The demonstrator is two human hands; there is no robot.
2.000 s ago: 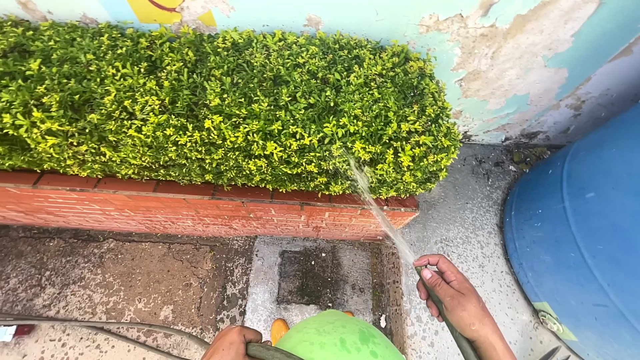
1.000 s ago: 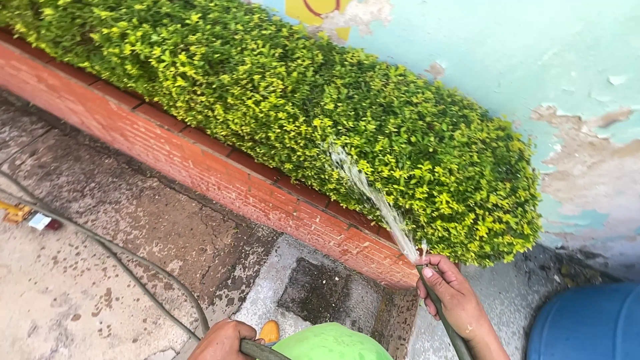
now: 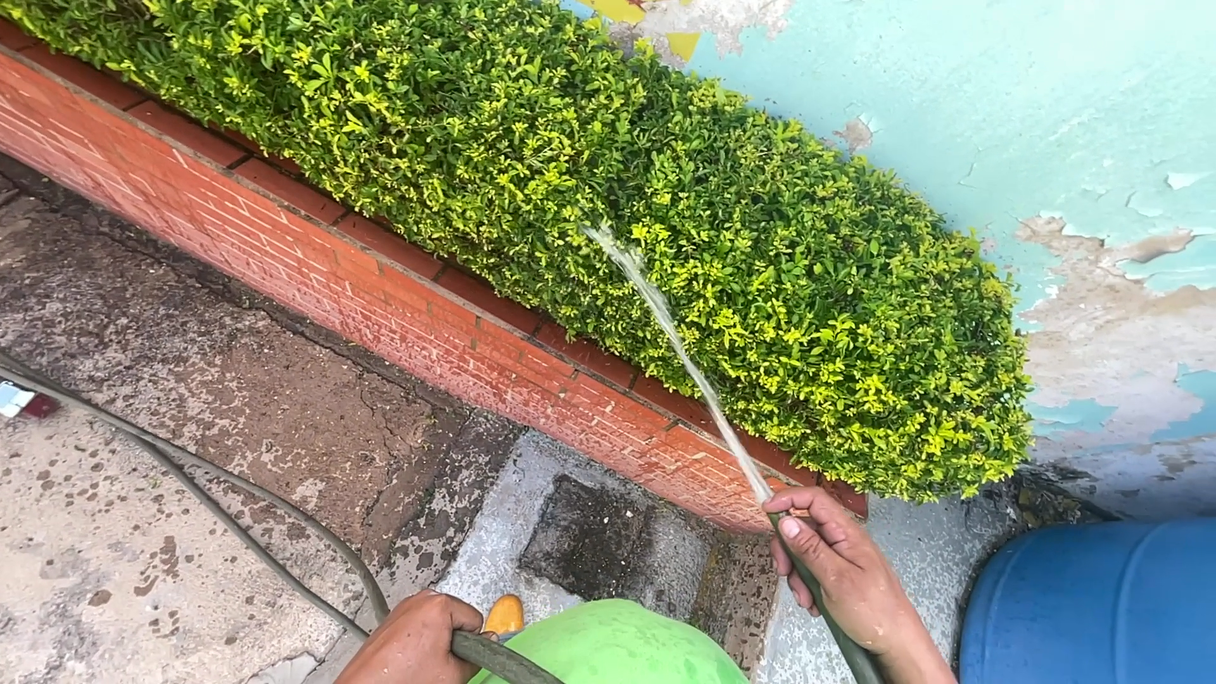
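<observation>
My right hand grips a green garden hose close to its open end, with the thumb and fingers around the tip. A stream of water shoots up and left from it onto a trimmed green hedge. At the bottom, my left hand is closed around another stretch of the hose, left of my bright green shirt. The hedge grows behind a low red brick planter wall.
A blue plastic barrel stands at the lower right. Behind the hedge is a turquoise wall with peeling paint. Hose loops lie over the stained concrete at left. The tip of an orange boot shows below.
The view has turned, so the hedge now runs diagonally. The water's landing spot has shifted left along the hedge from its right part. Both hands keep their hold on the hose.
</observation>
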